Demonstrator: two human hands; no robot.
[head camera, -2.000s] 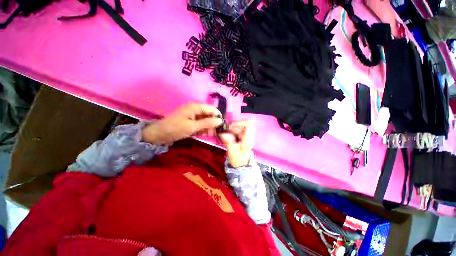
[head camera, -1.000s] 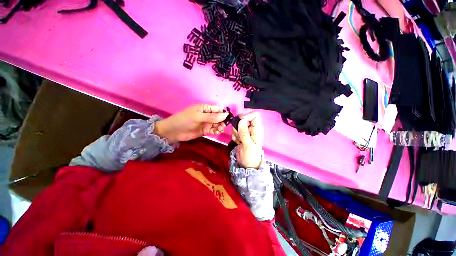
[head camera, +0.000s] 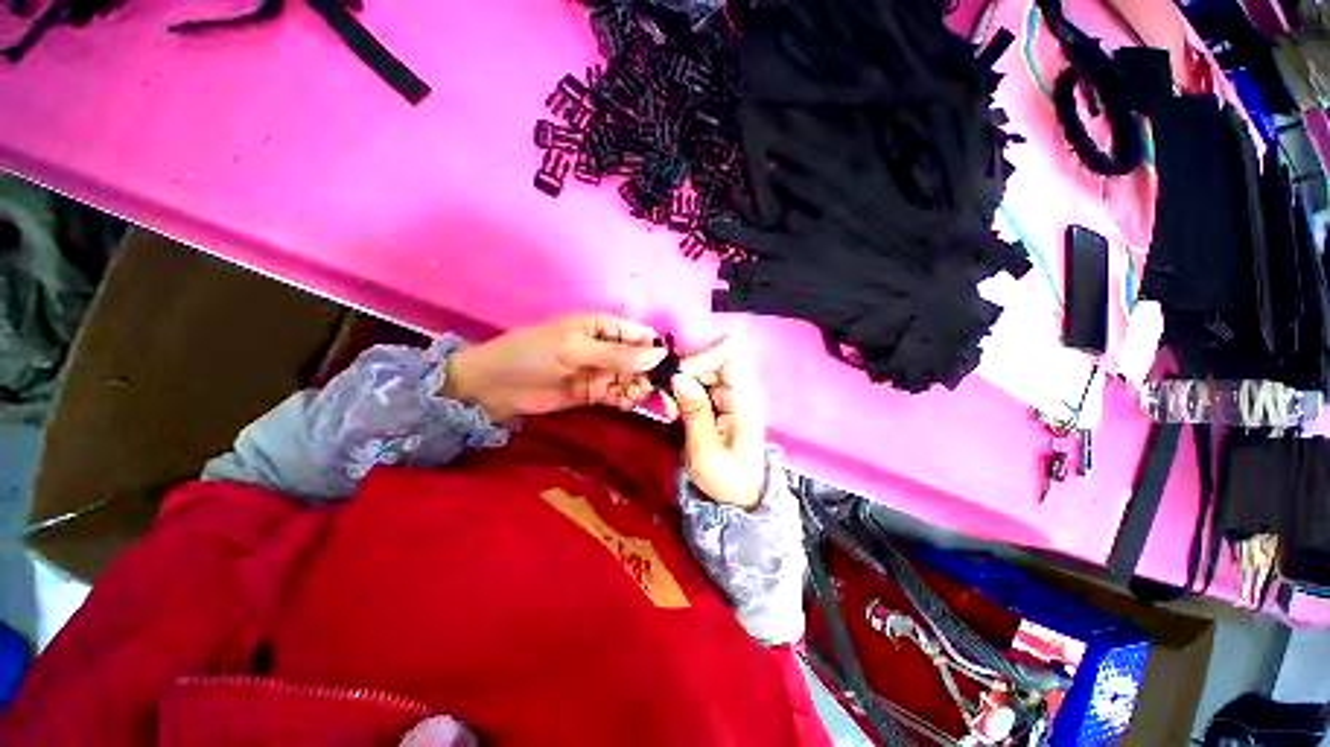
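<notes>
My left hand (head camera: 562, 365) and my right hand (head camera: 718, 416) meet at the table's near edge. Their fingertips pinch a small black piece (head camera: 664, 365) between them. It looks like a webbing strip with a buckle, but the fingers cover most of it and the buckle cannot be made out. Beyond my hands, a heap of black slide buckles (head camera: 642, 124) lies on the pink table (head camera: 292, 190). A large pile of black webbing strips (head camera: 875, 190) lies beside it on the right, touching it.
Black straps (head camera: 372, 54) lie at the far left. A phone (head camera: 1085, 288), keys (head camera: 1053, 464) and a black coil (head camera: 1097, 124) lie right of the strips. Black fabric panels (head camera: 1211, 241) are stacked at the right. Below the table are a cardboard box (head camera: 161, 394) and a blue basket (head camera: 1104, 686).
The longer black strip that hung from my fingers is now mostly hidden between them. My hands have stayed close together, with the right fingers shifting around the piece.
</notes>
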